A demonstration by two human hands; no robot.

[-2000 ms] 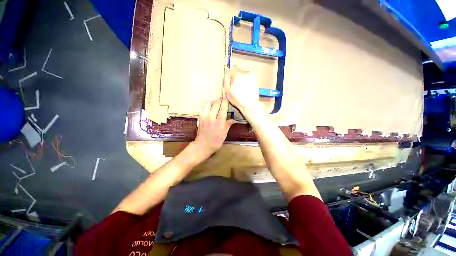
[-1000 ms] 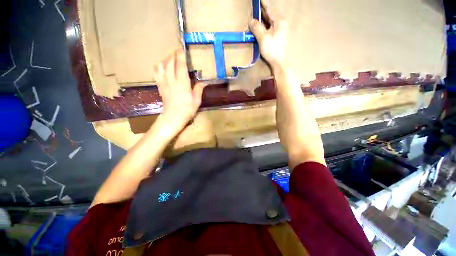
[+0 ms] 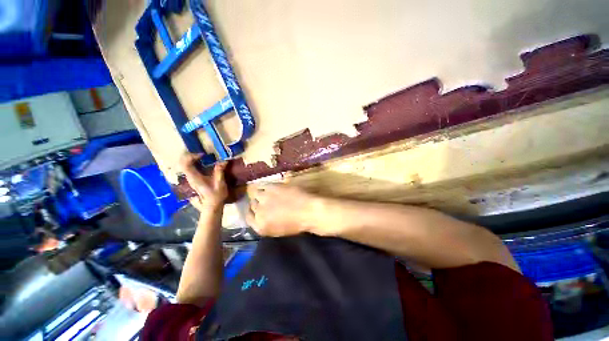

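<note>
The blue cutting die (image 3: pixel 175 54) lies slantwise on the beige sheet (image 3: pixel 320 53) at upper left, with crossbars inside its frame. My left hand (image 3: pixel 207 181) is at the die's near end, thumb and fingers apart; its contact with the die is partly hidden. My right hand (image 3: pixel 277 208) is curled by the front edge, right of my left hand. A pale piece (image 3: pixel 235 214) shows between the hands; whether my right hand holds it is unclear. The sheet's near edge is notched, showing the red-brown pad (image 3: pixel 411 110).
The pale wooden rail (image 3: pixel 427 160) runs along the front edge to the right. A blue round tub (image 3: pixel 139 196) stands beyond the table at left. A pale cabinet (image 3: pixel 40 126) is at upper left. Blurred benches and blue items fill the lower left.
The view has turned and moved along the sheet. My left hand is now at the die's near end. My right hand has left the die's side and is curled near the rail.
</note>
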